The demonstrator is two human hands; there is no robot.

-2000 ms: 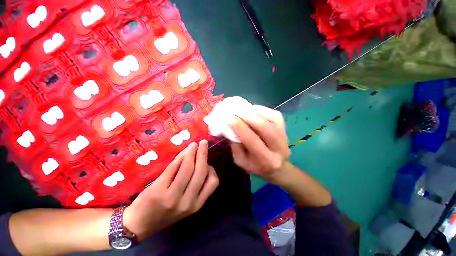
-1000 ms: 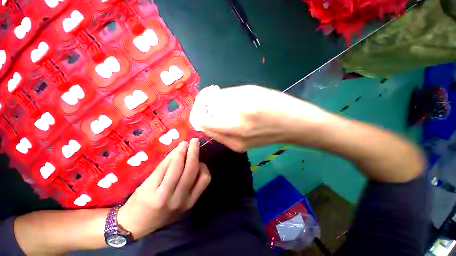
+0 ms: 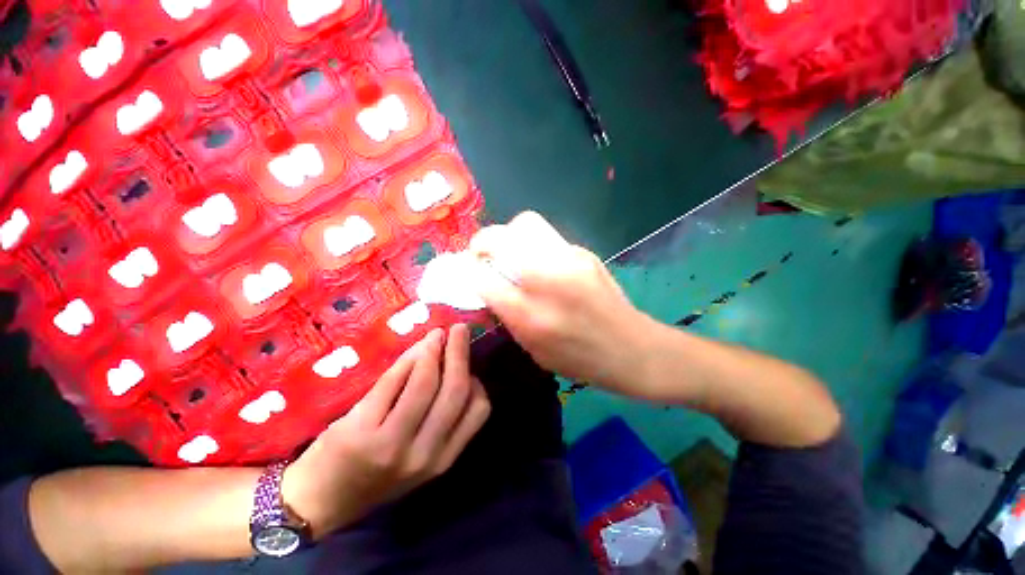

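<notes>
A red moulded silicone sheet (image 3: 242, 242) with rows of white two-lobed areas lies on the dark green bench at the left. My left hand (image 3: 393, 432), with a watch on the wrist, rests on the sheet's near right edge, fingertips just below a white area. Its fingers are close together and hold nothing that I can see. My right hand (image 3: 562, 292) pinches a white wiping cloth (image 3: 452, 281) against the sheet's right corner, just above my left fingertips. The cloth covers part of the corner beside an empty cell.
A dark pen-like tool (image 3: 568, 73) lies right of the sheet, with a tiny red scrap (image 3: 610, 174) near its tip. A ragged red sheet stack (image 3: 826, 56) stands at top right beside olive fabric (image 3: 888, 146). Blue bins (image 3: 616, 461) are beyond the bench edge, above the green floor.
My right hand has moved the cloth left onto the sheet's corner, and the forearm's angle has changed. My left hand stays at the sheet's edge. The whole view has shifted slightly.
</notes>
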